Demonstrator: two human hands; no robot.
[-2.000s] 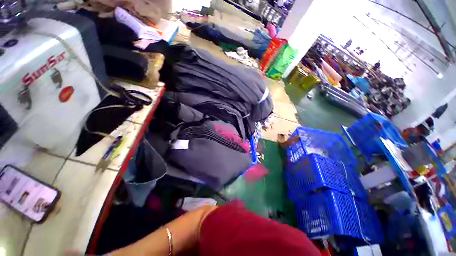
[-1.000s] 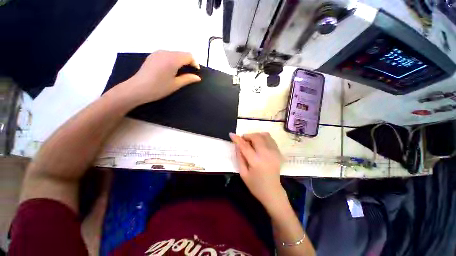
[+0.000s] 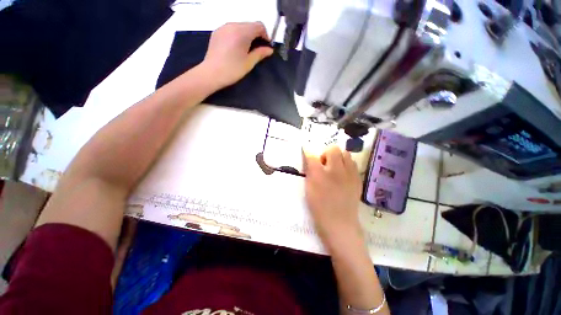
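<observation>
A black cut piece [image 3: 258,92] lies on the white table, its right corner at the needle area under the sewing machine head [image 3: 369,55]. My left hand [image 3: 237,52] is on its upper edge, thumb and fingers pinching the fabric near the back. My right hand [image 3: 332,184] rests just in front of the needle, fingers bent, its fingertips in the bright light; whether it holds fabric cannot be told. The needle plate [image 3: 284,147] shows its dark outline left of my right hand.
A lit smartphone [image 3: 390,172] lies right of my right hand. A stack of black pieces [image 3: 80,43] is at the back left. The control panel [image 3: 513,138], small snips [image 3: 452,252] and a black scrap [image 3: 483,224] are at the right.
The black piece has moved back and pivoted, baring the needle plate. My left hand moved back and right with it. My right hand moved from the piece's front corner to the needle area.
</observation>
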